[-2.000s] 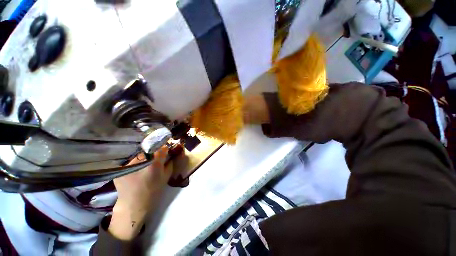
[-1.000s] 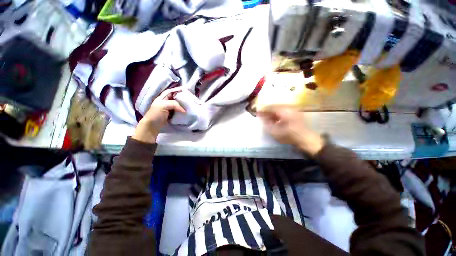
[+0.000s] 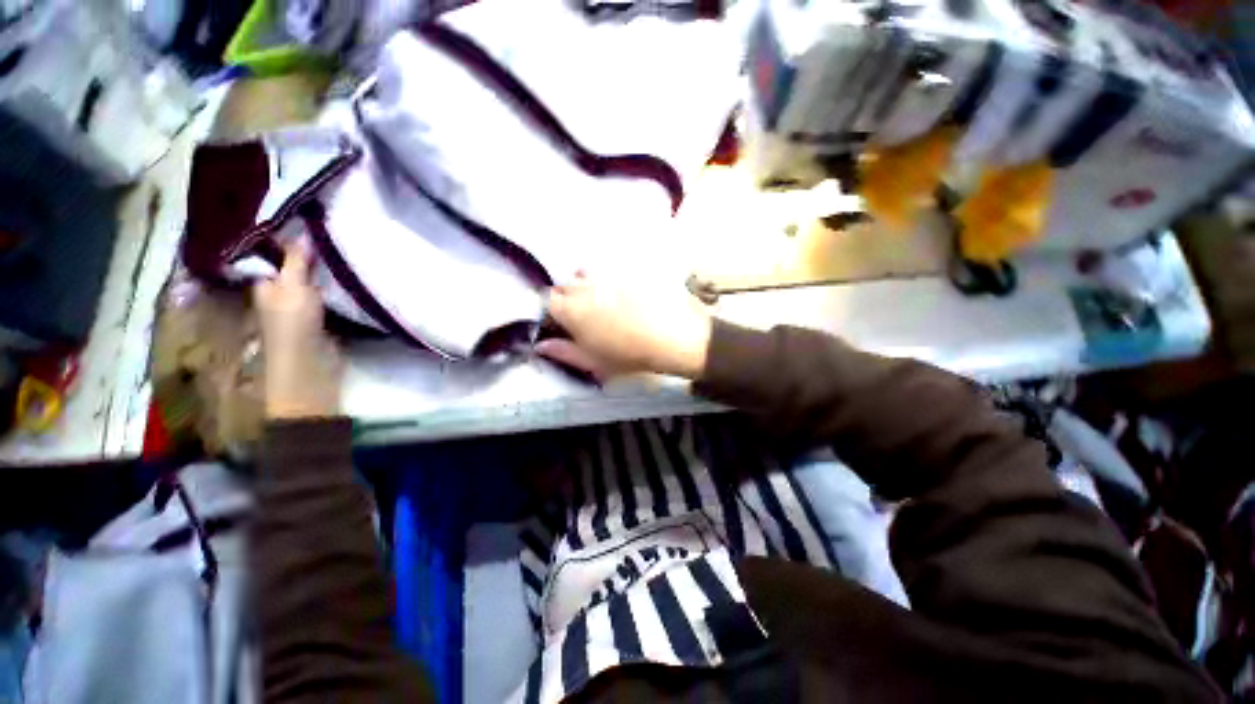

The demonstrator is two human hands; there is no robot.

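The pale grey-white garment piece (image 3: 482,124) with dark maroon stripes lies spread on the white machine table, left of the sewing machine (image 3: 1101,151). My left hand (image 3: 292,330) is at its left end, with the fingertips on the maroon-edged cloth; the hand is slightly blurred. My right hand (image 3: 619,326) pinches the garment's near edge at the end of a maroon stripe. The needle area is lit, and no cloth is clearly seen under it. Yellow tassels (image 3: 1007,211) hang from the machine's striped arm.
Black scissor handles (image 3: 983,275) lie right of the tassels. A teal tray (image 3: 1118,319) is at the table's right end. A dark machine part (image 3: 55,234) stands at far left. Pale garments (image 3: 124,591) hang below the table's left side. A green basket edge (image 3: 262,41) shows behind.
The view has pulled back from the machine head. The garment, bunched a second ago, is now spread flatter. My left hand moved left; my right hand moved left from beside the needle onto the garment.
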